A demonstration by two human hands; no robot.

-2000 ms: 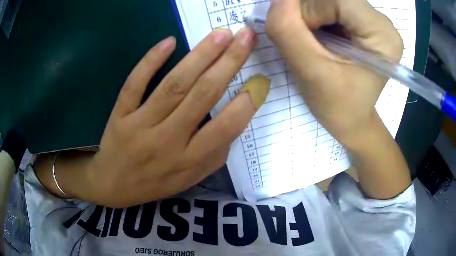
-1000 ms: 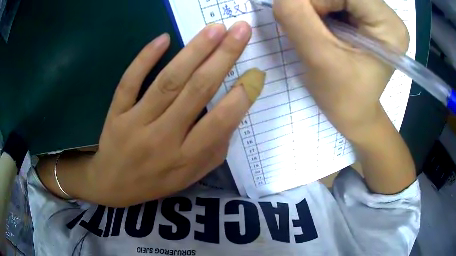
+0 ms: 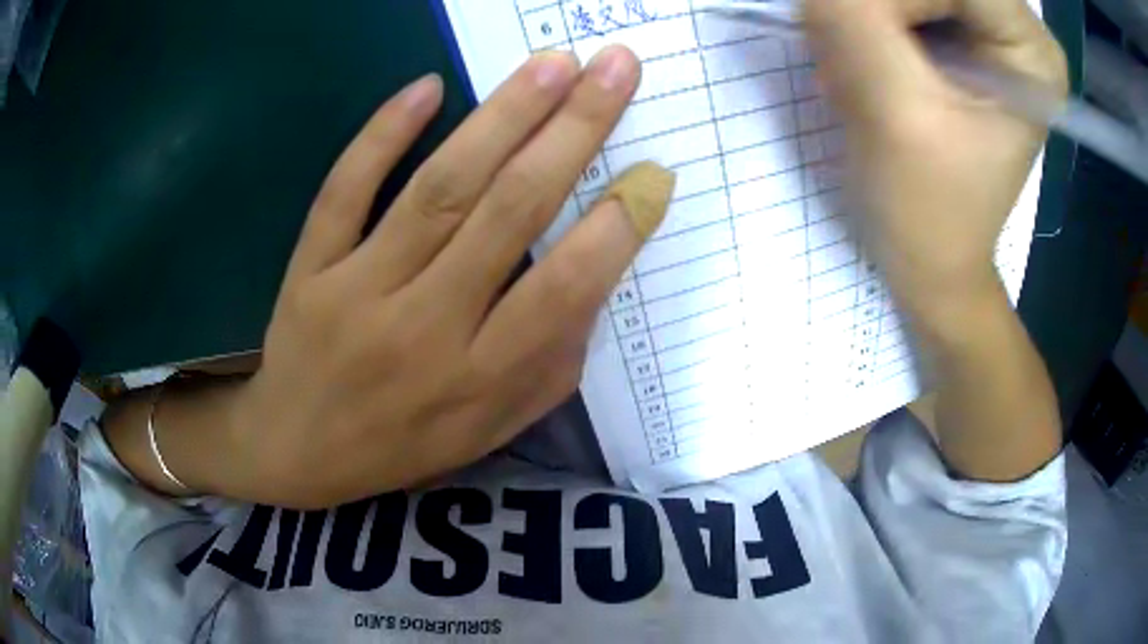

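The record sheet [image 3: 755, 289], a white paper with a printed grid and numbered rows, lies in front of me. Handwriting stands in row 6 near the top. My left hand [image 3: 428, 302] lies flat on the sheet's left edge with its fingers apart, holding nothing. A yellowish-tan cover [image 3: 647, 199] is on its thumb. My right hand [image 3: 944, 151], blurred, is over the upper right of the sheet and holds the clear ballpoint pen [image 3: 1108, 132]. The pen's tip side points left, near the top edge of the picture; its rear end is blurred.
The dark green tabletop [image 3: 164, 176] spans the left and shows at the right of the sheet. A blue edge shows along the paper's upper left side. A cream tube [image 3: 18, 440] with a black part is at the lower left, beside shiny clear plastic [image 3: 57, 528].
My right hand and pen have moved right along the row. More handwriting shows in row 6. My left hand has stayed on the sheet.
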